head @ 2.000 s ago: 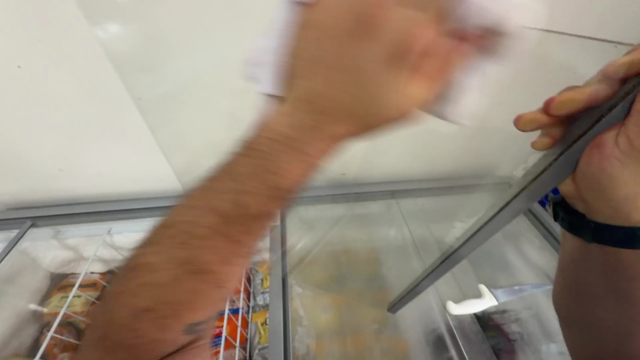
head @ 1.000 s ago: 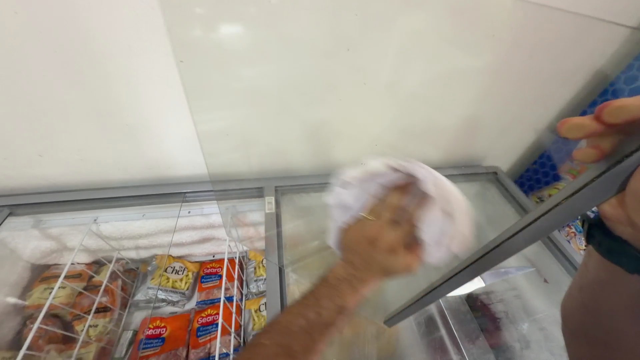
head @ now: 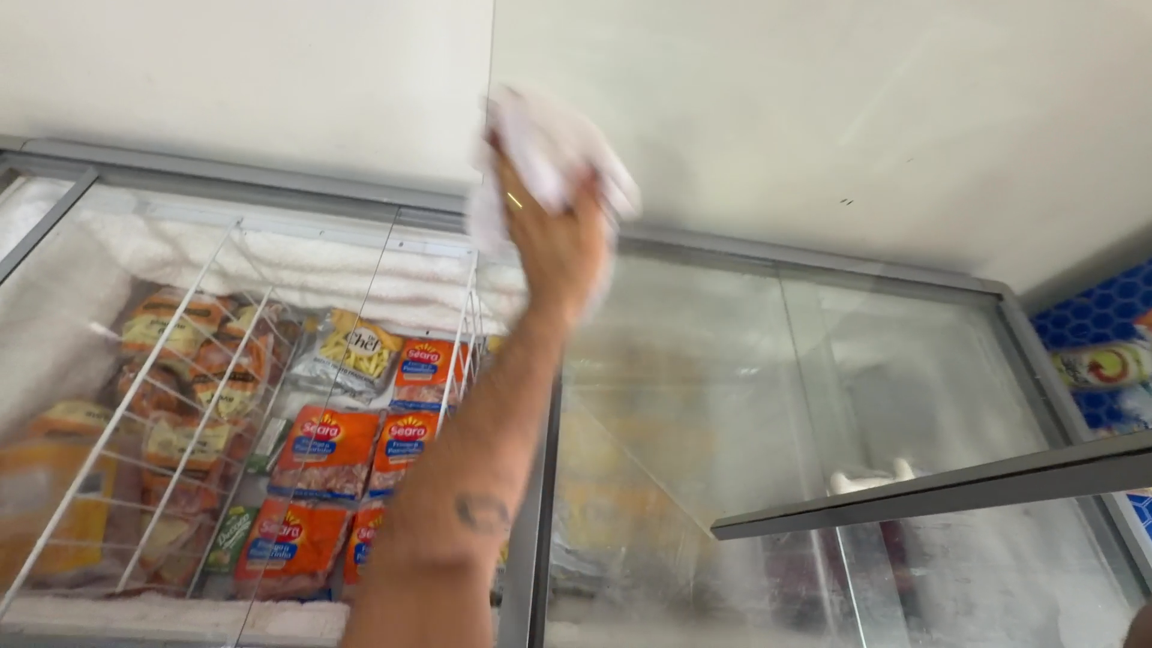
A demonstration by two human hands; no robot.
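My left hand (head: 553,238) holds a white cloth (head: 549,166) bunched under its fingers, blurred by motion, against a raised clear glass lid (head: 720,135). Beyond it stands the pale wall. The lid's grey frame edge (head: 936,486) slants across the lower right. My left forearm, with a small tattoo, reaches up from the bottom over the glass-topped freezer (head: 549,432). Only a sliver of skin shows at the bottom right corner; my right hand itself is out of view.
Left of the forearm, a white wire divider (head: 171,333) stands among orange frozen food bags (head: 324,450) and a bag of fries (head: 351,355). Frost lines the freezer wall (head: 297,256). A white-handled object (head: 873,477) lies behind the slanting frame. Blue hexagon-patterned packaging (head: 1093,306) is at the right.
My left hand with the cloth has moved up from low over the freezer glass. My right hand, earlier on the lid's frame, has left the view. The view has shifted.
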